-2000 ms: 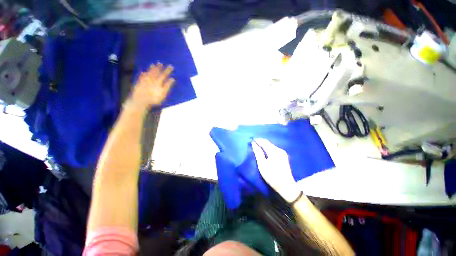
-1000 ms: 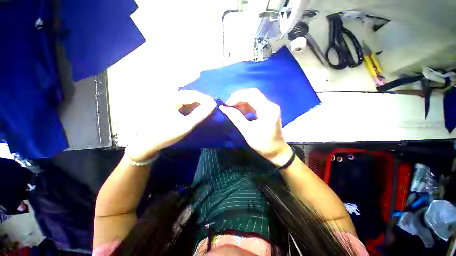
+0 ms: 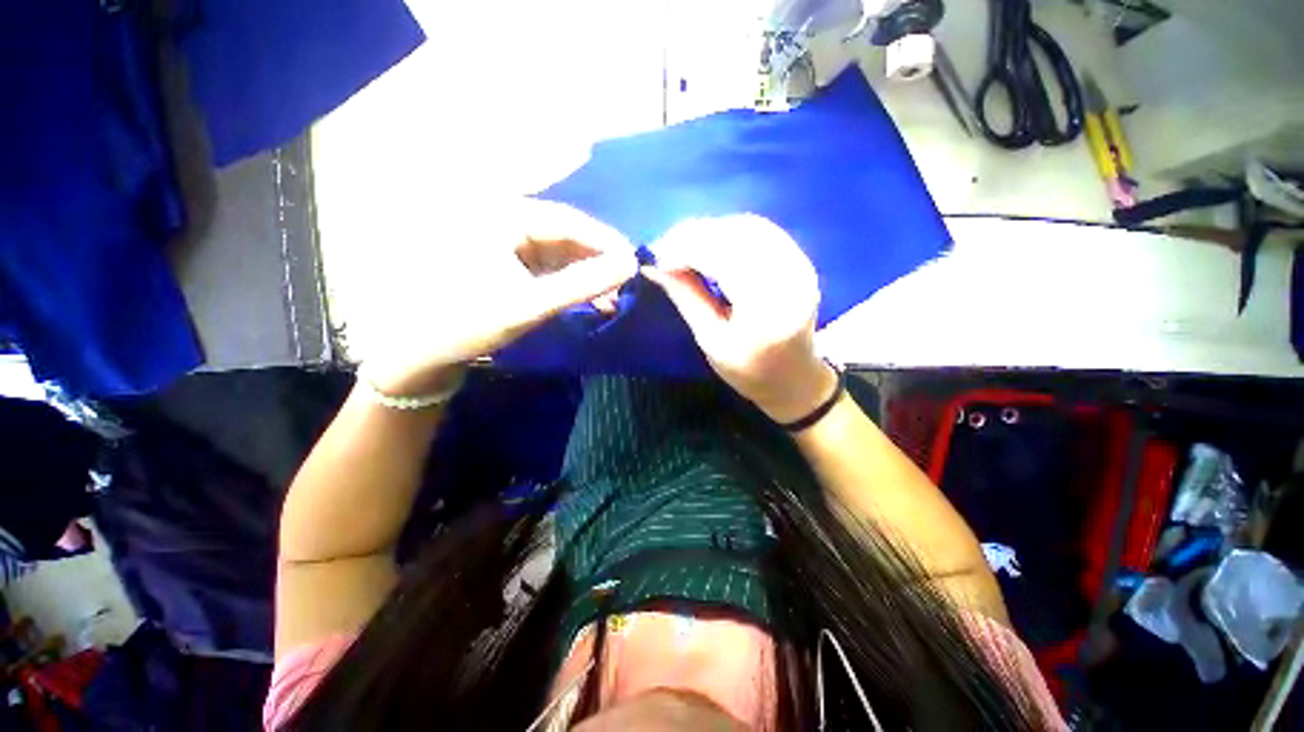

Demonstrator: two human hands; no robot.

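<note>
A royal blue fabric panel [image 3: 858,200] lies on the white table in front of me, its far edge close to the presser foot [image 3: 782,72]. My left hand [image 3: 529,293] and my right hand [image 3: 744,308] pinch the near part of the blue cloth between thumbs and fingers. The fingertips nearly meet at a small dark fold. The near part of the cloth hangs at the table's front edge, partly hidden by my hands. The needle is too small to tell.
Black scissors [image 3: 1027,79], a yellow tool [image 3: 1108,143] and a thin dark stick [image 3: 950,89] lie at the right, with dark strips [image 3: 1180,205] beyond. Blue cloth [image 3: 86,200] is heaped left; another blue panel [image 3: 293,65] is beside it. A red basket [image 3: 937,458] stands under the table.
My left hand has come from the blue panels at left to the cloth beside my right hand. Over the last second both hands keep pinching the fold; the view has shifted nearer my lap.
</note>
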